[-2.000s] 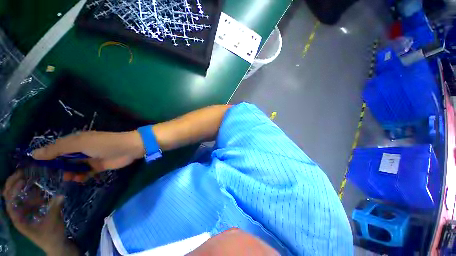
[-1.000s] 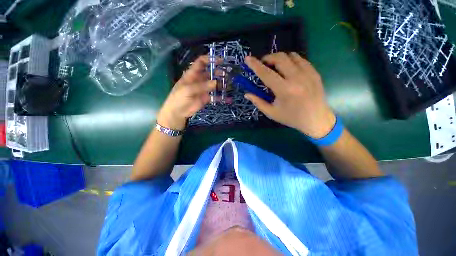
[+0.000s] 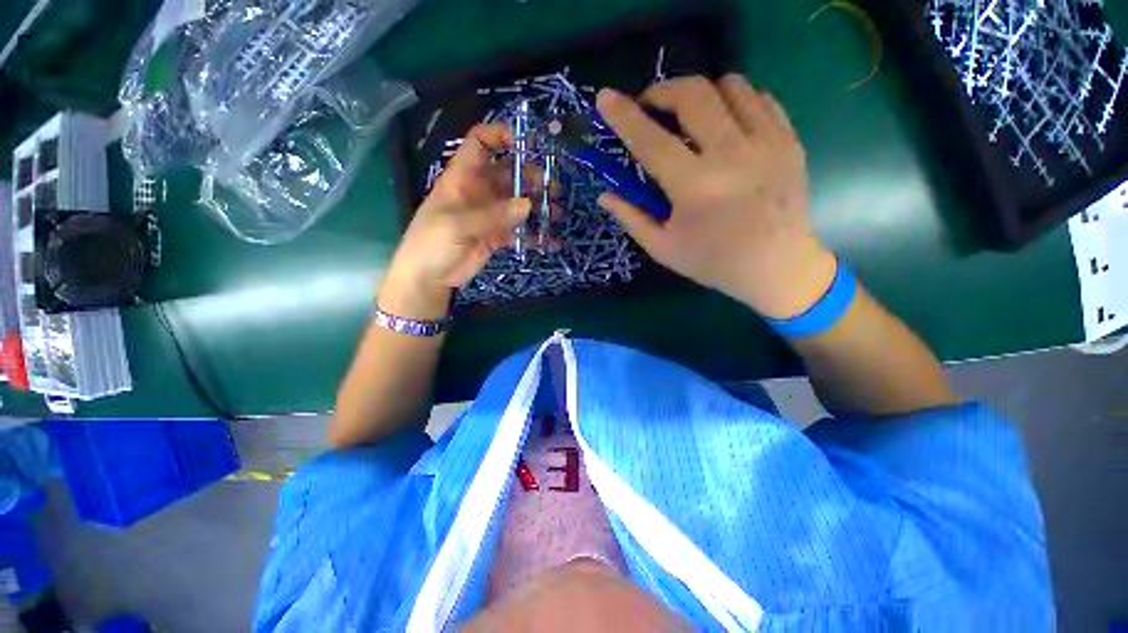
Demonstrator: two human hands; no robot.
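My left hand [image 3: 464, 216], with a metal bracelet at the wrist, holds a silver-grey runner frame [image 3: 521, 186] upright between thumb and fingers, over the near black tray. My right hand [image 3: 730, 186], with a blue wrist strap, holds blue-handled side cutters [image 3: 625, 183]. Their dark jaws point at the frame's side; whether they touch it I cannot tell. Loose thin silvery parts [image 3: 594, 254] lie heaped in the near black tray [image 3: 699, 50] below the hands. The fingertips of my left hand are partly hidden behind the frame.
A second black tray [image 3: 1008, 204] with crossed silver sticks is at the upper right, beside a perforated white sheet [image 3: 1101, 266]. Clear plastic bags [image 3: 266, 148] lie at the upper left. A small black fan [image 3: 93, 257] with a cord stands by white compartment trays [image 3: 99, 352]. A yellow loop [image 3: 876, 37] lies between the black trays.
Since two seconds ago the view has swung to the left and centred on both hands. Over the last second the hands keep nearly the same pose, slightly higher in the picture.
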